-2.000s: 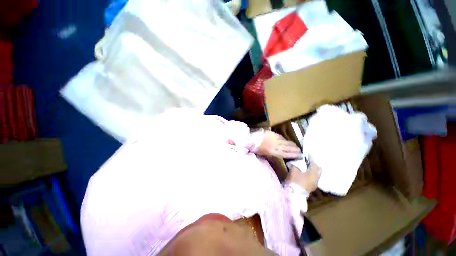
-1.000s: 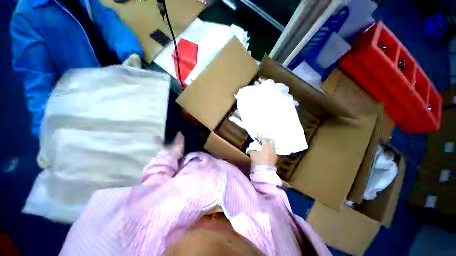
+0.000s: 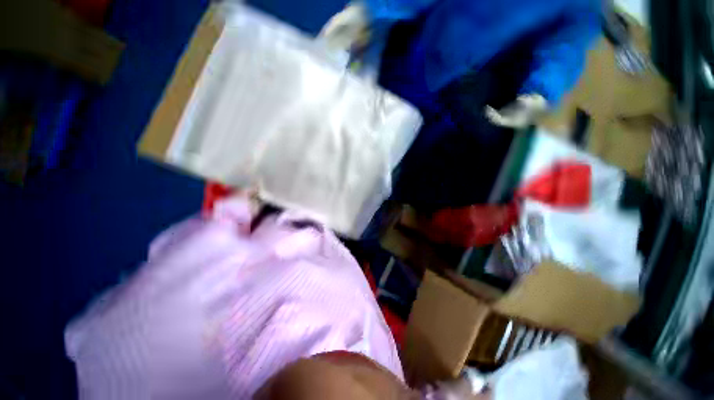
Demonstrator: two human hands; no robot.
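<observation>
My left sleeve reaches to the lower edge of a large white sheet; my left hand is not distinguishable there. My right hand is blurred and cut by the bottom edge, beside white wrapping sheets lying over the open carton. Whether it holds anything cannot be told. Carton dividers with pale strips show beside the sheets. The large white sheet lies over something with a brown cardboard side.
A coworker in blue stands beyond, with one pale-gloved hand by the large sheet and the other apart from it. A red piece lies on white sheets at the right. A bit of red shows below the large sheet.
The view has swung left and is blurred. The carton and my right hand now sit at the bottom edge. The large sheet now shows a brown cardboard side; my left hand is no longer distinguishable.
</observation>
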